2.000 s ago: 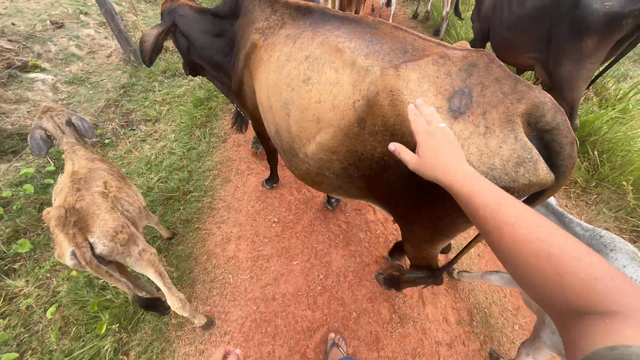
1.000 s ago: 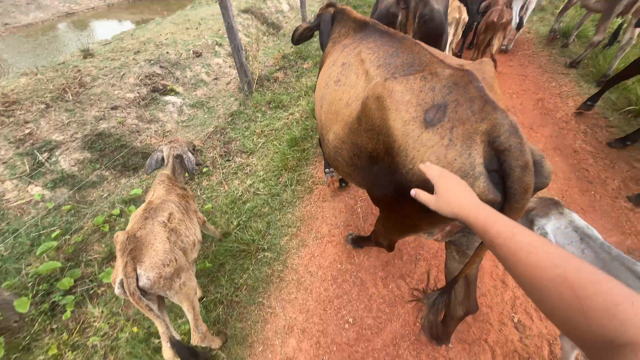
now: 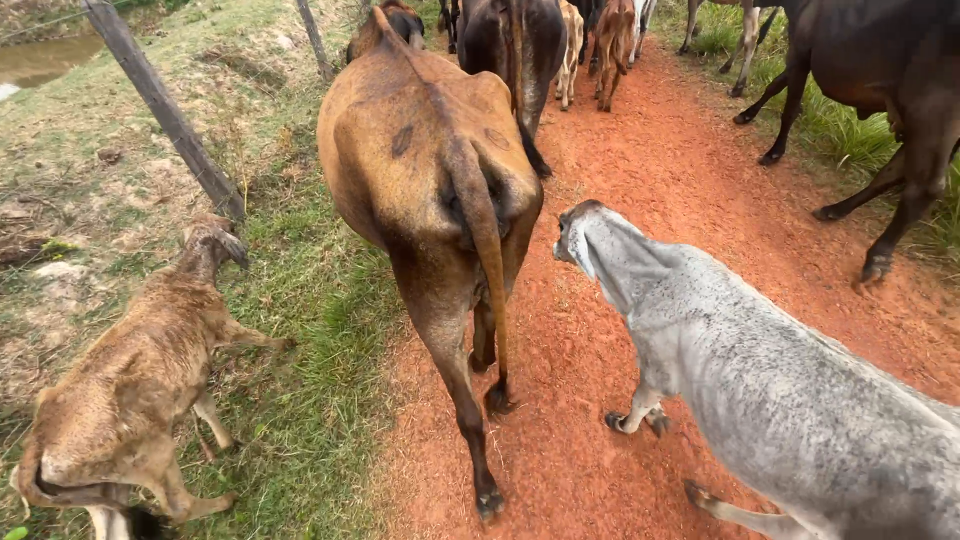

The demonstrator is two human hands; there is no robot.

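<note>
Neither my left hand nor my right hand shows in the head view now. A brown cow (image 3: 420, 142) walks just ahead, its rump and hanging tail toward me. To the right, a grey speckled calf (image 3: 765, 367) has its head close behind the cow's hind legs. On the grass at the left walks a thin tan calf (image 3: 142, 360), its head level with the foot of a fence post. What my hands hold or touch cannot be seen.
A red dirt path (image 3: 645, 157) runs ahead. A leaning wooden fence post (image 3: 165, 105) with wire stands left, with muddy water (image 3: 52, 60) beyond. Dark cattle (image 3: 862, 67) walk along the right verge; a dark cow (image 3: 510, 45) and several calves are farther ahead.
My right hand was against the brown cow's hindquarter and is now out of view. The cow now shows its rear more squarely. The grey calf has come much farther into view.
</note>
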